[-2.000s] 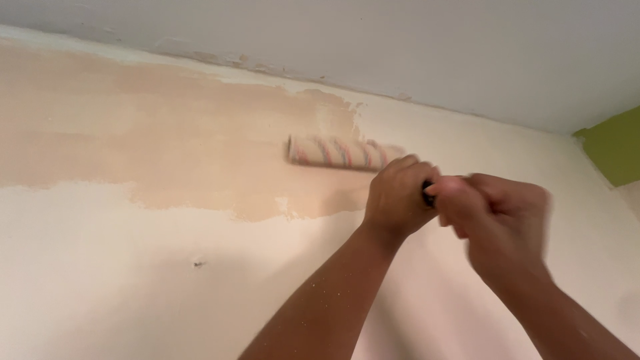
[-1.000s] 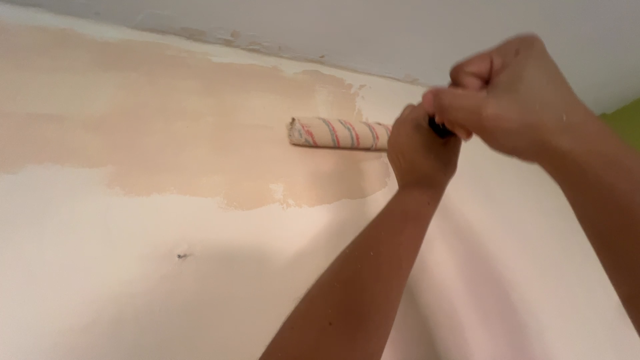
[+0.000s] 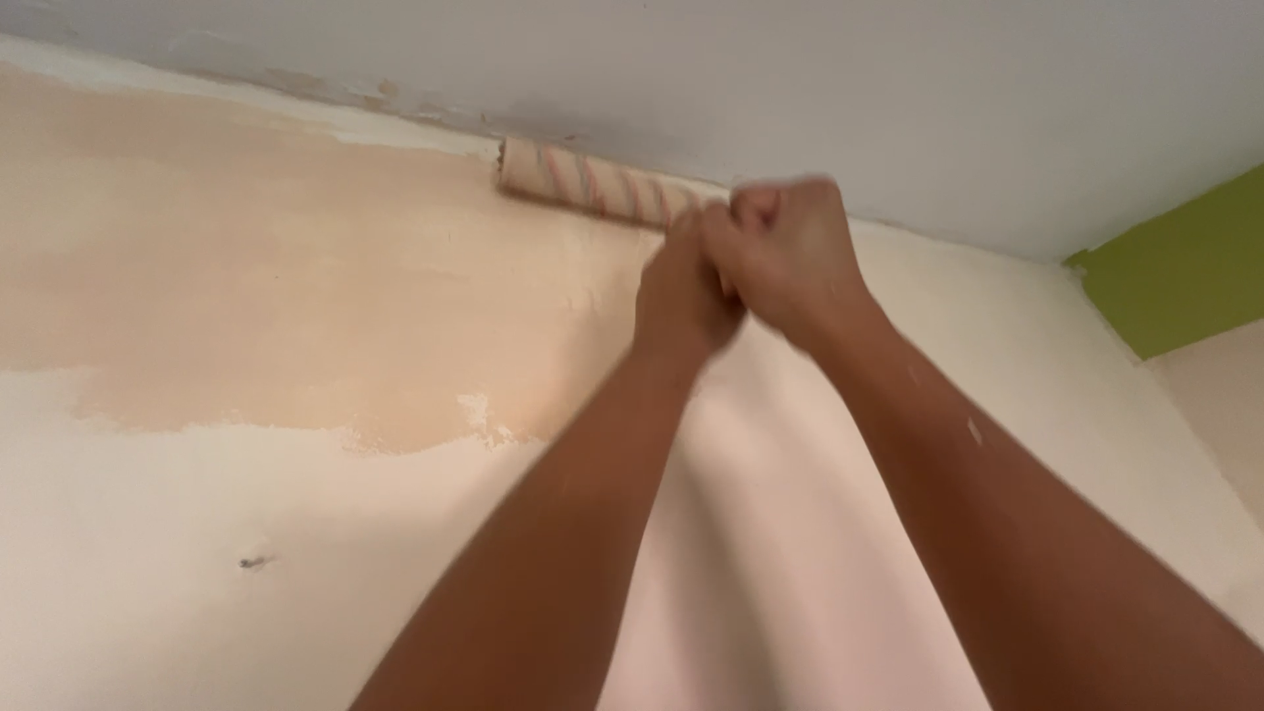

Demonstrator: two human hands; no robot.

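A striped paint roller (image 3: 592,188) lies against the top of the wall, just under the ceiling line, with its free end to the left. My left hand (image 3: 686,286) is closed round the roller's handle near the sleeve's right end. Pressed beside it, my right hand (image 3: 790,247) grips too; the handle itself is hidden by my fingers, and both hands are slightly blurred. Left of and below the roller spreads a peach-tan coat (image 3: 296,267) with a ragged lower edge on the pale wall (image 3: 118,513).
The grey ceiling (image 3: 889,109) meets the wall along a rough, patchy seam. A small hole or plug (image 3: 255,562) marks the wall at lower left. At the right, a green painted band (image 3: 1175,262) runs beside the corner. Shadows of my arms fall on the wall.
The roller has moved up to the ceiling line from lower on the wall, with both hands. My right hand, raised above the left a second ago, is now close beside it.
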